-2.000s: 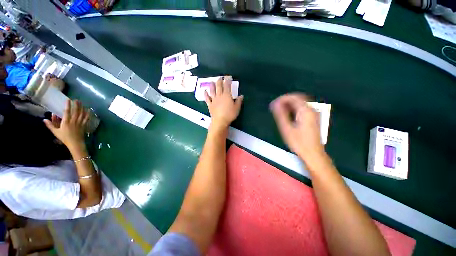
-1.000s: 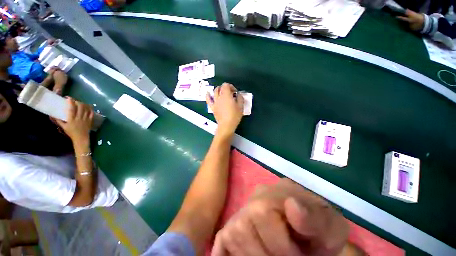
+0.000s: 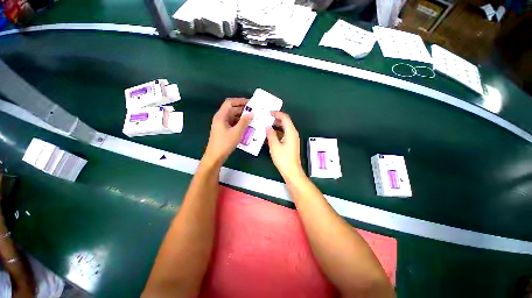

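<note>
A white retail box (image 3: 249,137) with a purple rectangle is held above the green belt between both hands, its end flap open at the top. My left hand (image 3: 229,129) grips its left side. My right hand (image 3: 283,139) has its fingertips at the box's upper right, by the flap. Two boxes with open end flaps, an upper one (image 3: 153,94) and a lower one (image 3: 149,121), lie on the belt at left. Two boxes with no open flap showing, a nearer one (image 3: 324,158) and a farther one (image 3: 391,176), lie to the right.
The pink-red mat (image 3: 262,244) is under my forearms, beside the pale edge rail (image 3: 146,154). White cartons (image 3: 53,159) lie at left near another person's arm (image 3: 11,256). Stacked blanks (image 3: 251,20), printed sheets (image 3: 402,44) and thin rings (image 3: 403,70) are across the belt. A metal post (image 3: 41,105) slants at left.
My left hand has lifted the box from the belt. My right hand has come up from the lower foreground to the same box. The view has shifted, and the neighbour is now mostly out of frame.
</note>
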